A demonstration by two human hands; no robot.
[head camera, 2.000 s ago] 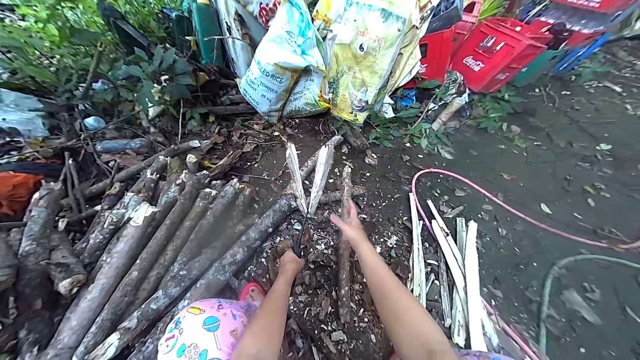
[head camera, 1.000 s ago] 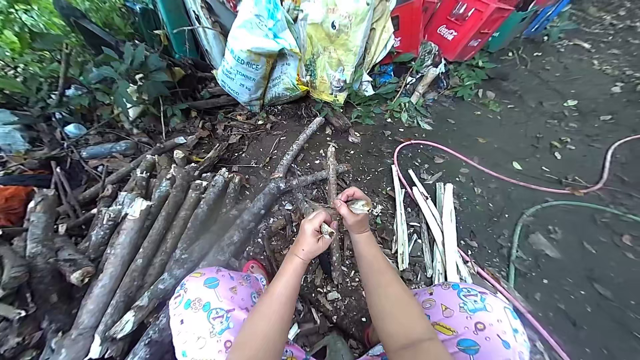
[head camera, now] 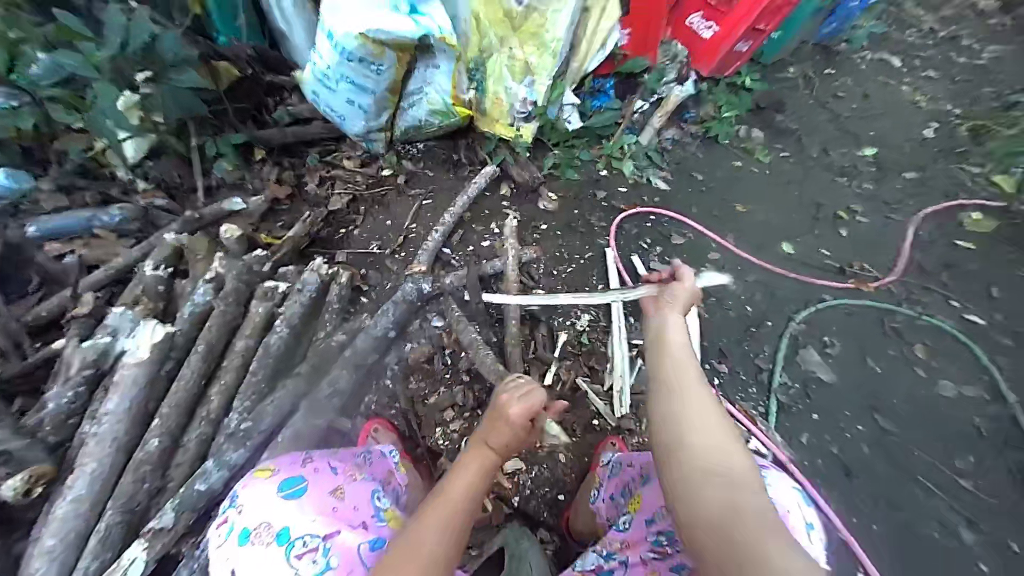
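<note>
My right hand (head camera: pixel 674 292) is closed around a long, pale split stick (head camera: pixel 560 298), which lies crosswise in the air above several pale split sticks (head camera: pixel 618 352) on the ground. Lower and to the left, my left hand (head camera: pixel 516 416) is closed around a bark-covered stick (head camera: pixel 478 346); a pale end shows by its fingers. Just beyond, an upright-lying thin branch (head camera: pixel 512 288) crosses a forked branch (head camera: pixel 416 280) on the soil. Wood chips (head camera: pixel 552 360) are scattered between my feet.
Cut logs (head camera: pixel 208 352) lie side by side at the left. Filled sacks (head camera: pixel 384 72) and red plastic crates (head camera: pixel 712 36) stand at the back. A pink hose (head camera: pixel 736 248) and a green hose (head camera: pixel 864 304) curve over the ground at the right.
The hands were close together, each on a pale-ended stick; they are now apart. My right hand has moved right, over the split sticks, with its stick turned crosswise.
</note>
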